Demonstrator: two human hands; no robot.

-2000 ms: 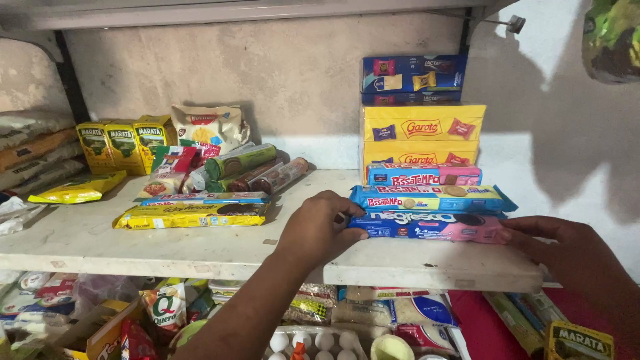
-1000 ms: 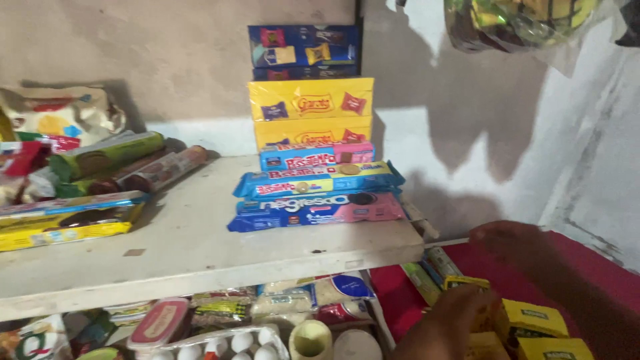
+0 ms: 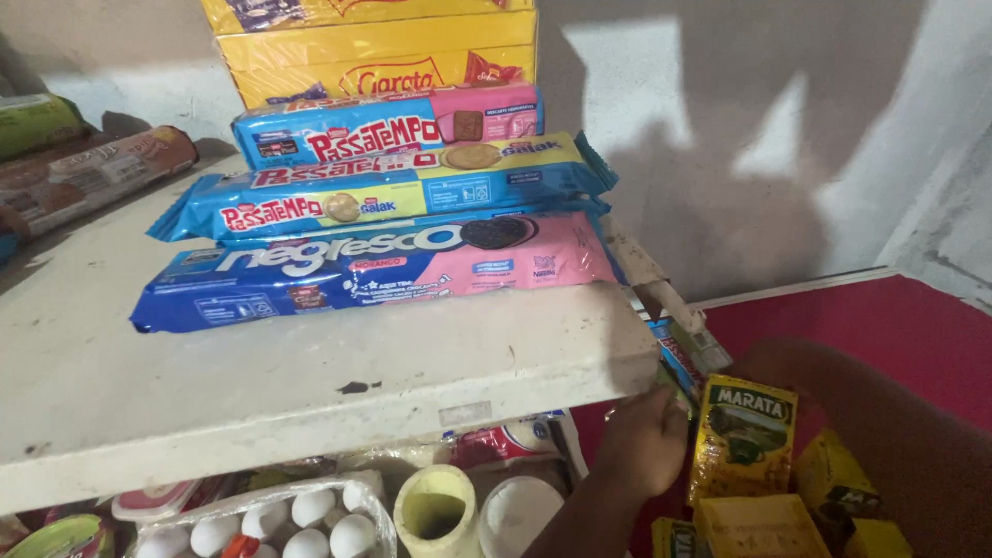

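Beside the right end of the white shelf, my left hand (image 3: 642, 440) reaches down to the packages on the red surface, its fingers at a green wrapper next to a blue Passatempo packet (image 3: 677, 358). What it grips is hard to tell. My right forearm (image 3: 860, 387) crosses behind a yellow Marata box (image 3: 742, 438); that hand itself is hidden or blurred. On the shelf lie a blue and pink Negresco biscuit packet (image 3: 372, 267), a Passatempo Galak packet (image 3: 387, 186) behind it and a pink and blue Passatempo packet (image 3: 387, 128) farther back.
Yellow Garoto boxes (image 3: 380, 54) stand at the back of the shelf (image 3: 310, 387). Other biscuit rolls (image 3: 101, 170) lie at left. Below are a tray of eggs (image 3: 313, 508), a cream tube-shaped container (image 3: 435, 511) and a white tub (image 3: 522, 515). More yellow boxes (image 3: 763, 527) sit at lower right.
Two seconds ago both hands were at the biscuit packets on the shelf; they have left them and moved right and down to the red surface. The view has swung right and closer.
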